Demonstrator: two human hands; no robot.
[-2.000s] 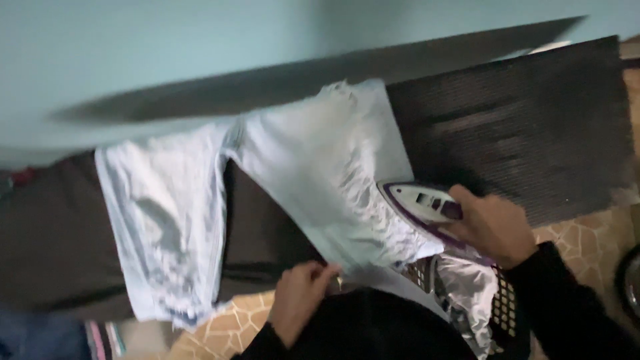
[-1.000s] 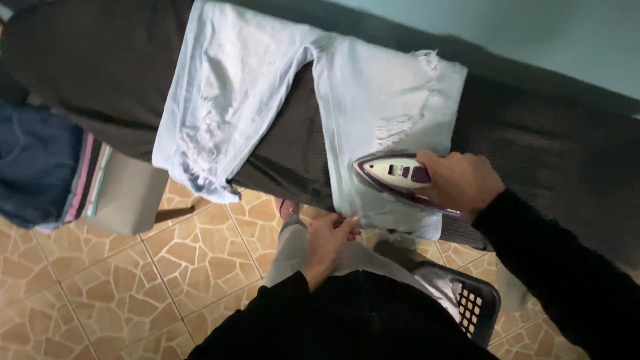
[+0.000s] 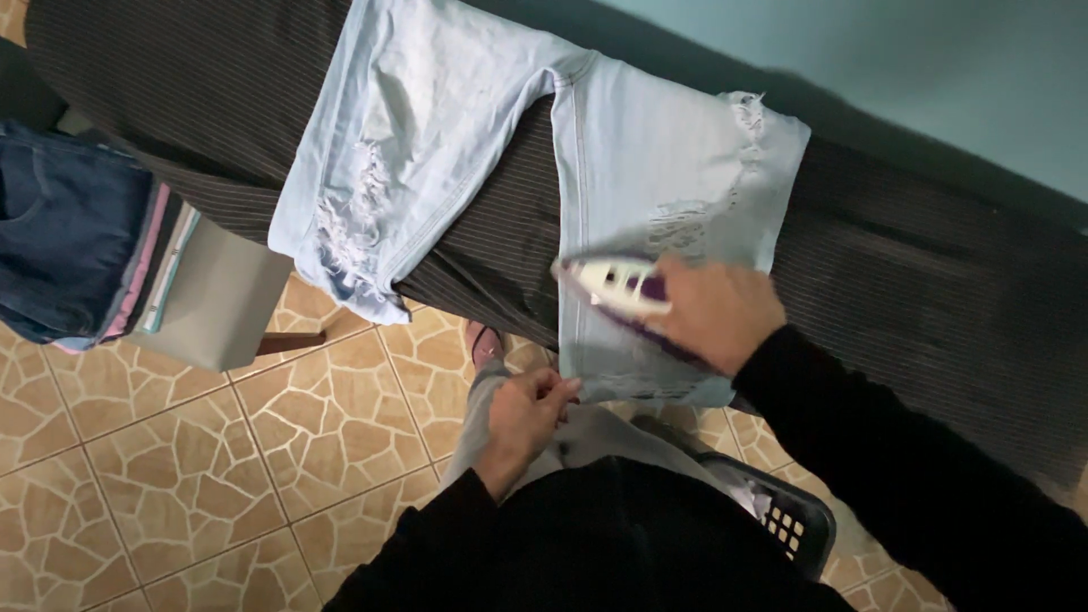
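Light blue ripped denim jeans (image 3: 663,153) lie with their legs spread across an ironing surface covered in dark striped cloth (image 3: 918,280). My right hand (image 3: 722,314) grips the handle of a white and purple clothes iron (image 3: 620,285), which rests on the right-hand leg, below a frayed patch; the iron is slightly blurred. At the near hem corner of that same leg, my left hand (image 3: 527,416) pinches the edge of the denim between thumb and fingers. The other leg, with large frayed holes, hangs slightly over the near edge of the surface.
A stack of folded clothes with dark blue denim on top (image 3: 76,229) sits on a grey stool (image 3: 225,297) at the left. Near my legs on the tiled floor (image 3: 306,442) stands a black plastic basket (image 3: 816,527) with cloth in it. A blue-green wall (image 3: 935,93) runs behind the surface.
The iron has moved from the right side of the leg near its hem towards the leg's inner seam. My left hand stays at the hem corner. The view has shifted and turned considerably.
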